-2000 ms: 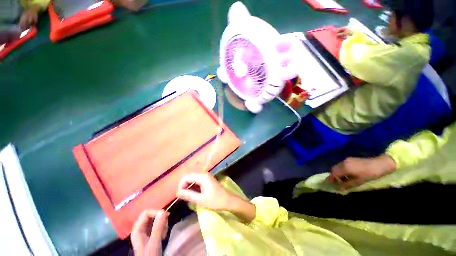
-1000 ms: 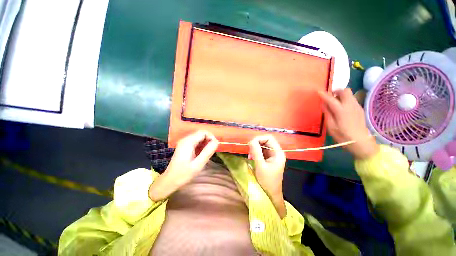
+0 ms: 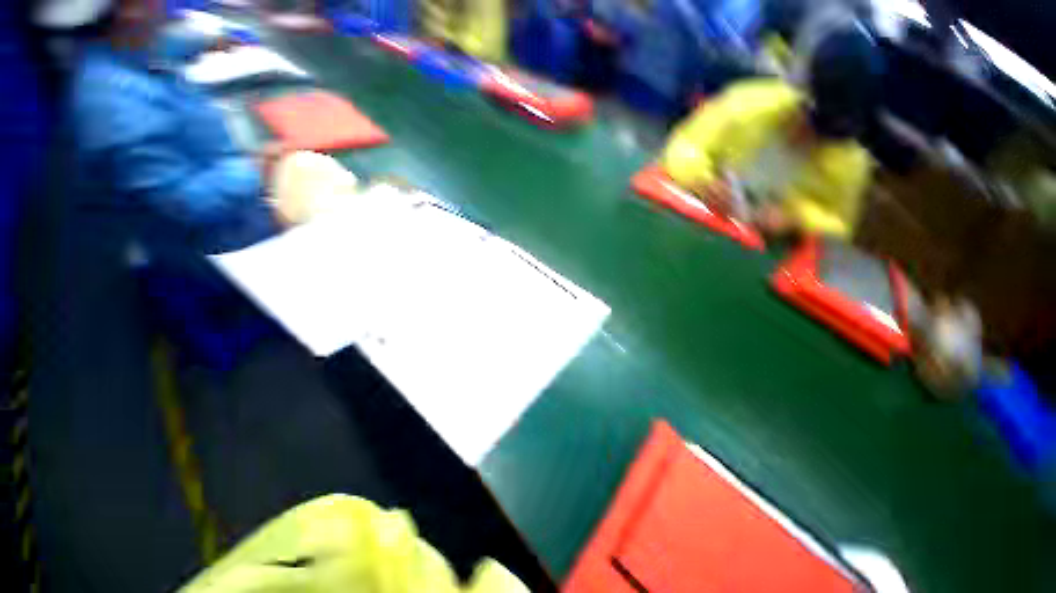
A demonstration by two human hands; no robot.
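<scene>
No hand of mine is in the picture. A yellow sleeve or shoulder point(image 3: 347, 550) of my smock shows at the bottom edge. The red-orange foam pad point(image 3: 718, 527) lies at the bottom right, cut off by the picture's edge. A dark frame side point(image 3: 627, 571) shows on it as a short dark line, and a black and white edge runs along its far side. Part of the white disc point(image 3: 877, 570) shows beyond the pad. White sheets point(image 3: 475, 336) lie on the bench to the left of the pad. The picture is blurred.
The green bench point(image 3: 683, 348) runs away to the upper left. A person in blue point(image 3: 162, 162) sits at the left by another red pad point(image 3: 319, 119). A person in yellow point(image 3: 764, 151) works across the bench at red pads. A yellow line point(image 3: 185, 440) marks the floor.
The view has swung left and up along the bench. My two hands, the adhesive strip, the fan and the other person's hand have left the picture. The pad has shifted to the bottom right.
</scene>
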